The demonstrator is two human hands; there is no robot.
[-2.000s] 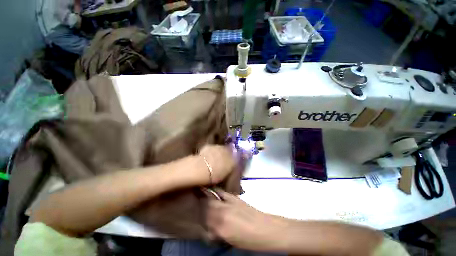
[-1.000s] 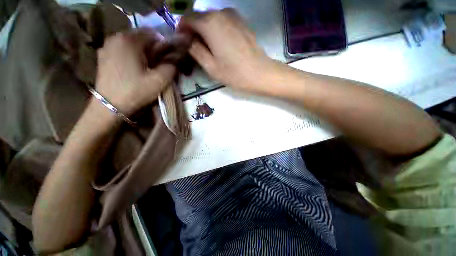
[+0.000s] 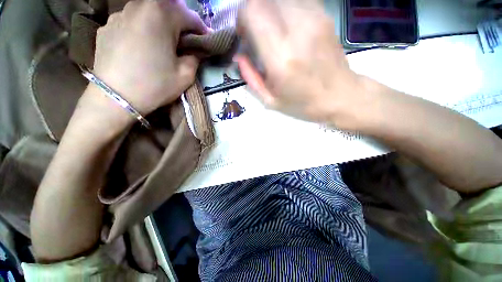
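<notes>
A brown garment piece [image 3: 159, 173] drapes over the left of the white table and hangs off its front edge. A ribbed brown part [image 3: 217, 43] is bunched near the needle area [image 3: 206, 10] at the top edge, under bright light. My left hand [image 3: 146, 55], with a bracelet at the wrist, grips this bunched cloth. My right hand [image 3: 294, 60] is blurred, just right of the cloth; its fingertips are partly hidden, and I cannot tell whether it holds anything. A white strip [image 3: 190, 114] shows along the layered garment edge below my left hand.
A smartphone [image 3: 381, 22] lies on the machine bed at the top. A dark brown thread cluster [image 3: 230, 109] lies on the white table [image 3: 275, 148]. A pale slip [image 3: 489, 36] is at the right. My striped lap [image 3: 275, 220] is below the table edge.
The view has tilted down from the whole machine to the table edge and lap. My left hand stays on the cloth; my right hand has shifted right and the ribbed part shows more.
</notes>
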